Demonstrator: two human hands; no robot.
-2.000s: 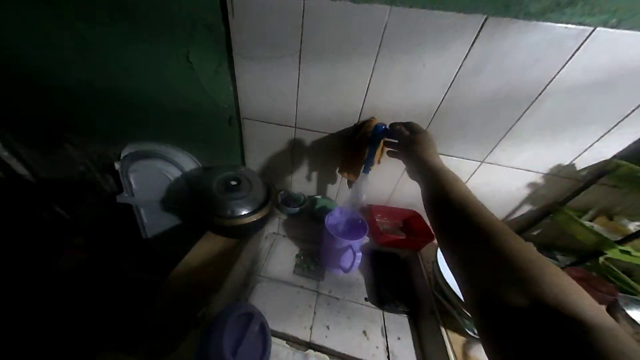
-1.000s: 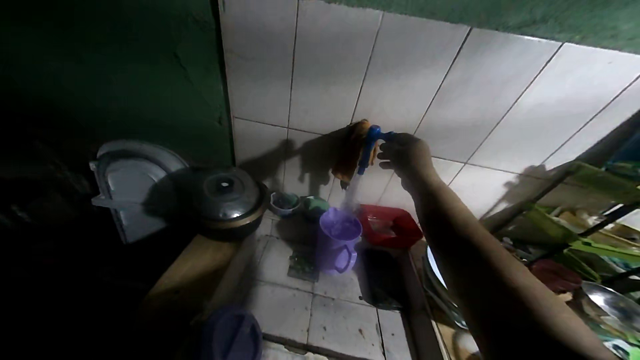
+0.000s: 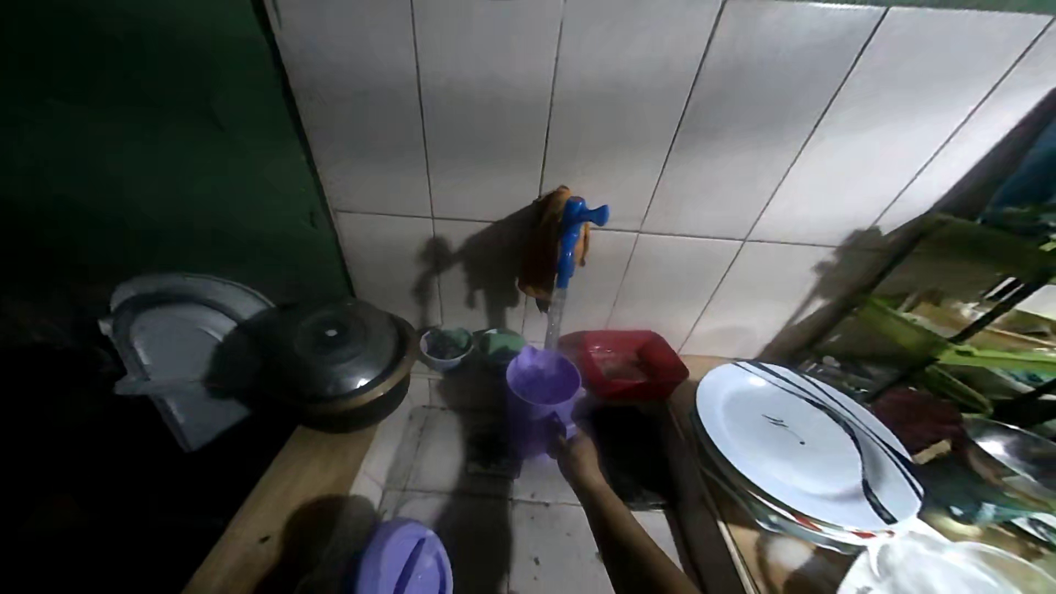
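Note:
My right hand [image 3: 580, 462] grips the handle of a purple plastic pitcher [image 3: 530, 412] that stands upright in the tiled sink. Above the pitcher, a blue plastic faucet [image 3: 569, 239] with an orange-brown cloth [image 3: 540, 252] around its base sends a stream of water [image 3: 554, 318] into the pitcher's mouth. A purple lid [image 3: 408, 561] lies at the bottom edge of the view, left of my forearm. My left hand does not show.
A lidded pot [image 3: 342, 355] sits left of the sink, near a grey plastic piece [image 3: 190, 355]. Two small bowls [image 3: 446, 346] and a red plastic basin [image 3: 631, 363] are by the wall. Stacked plates [image 3: 804, 445] stand at right, beside a dish rack [image 3: 957, 330].
My right hand has left the faucet handle, moved down and taken hold of the pitcher's handle. Water runs in all frames. The plates at right now show fully.

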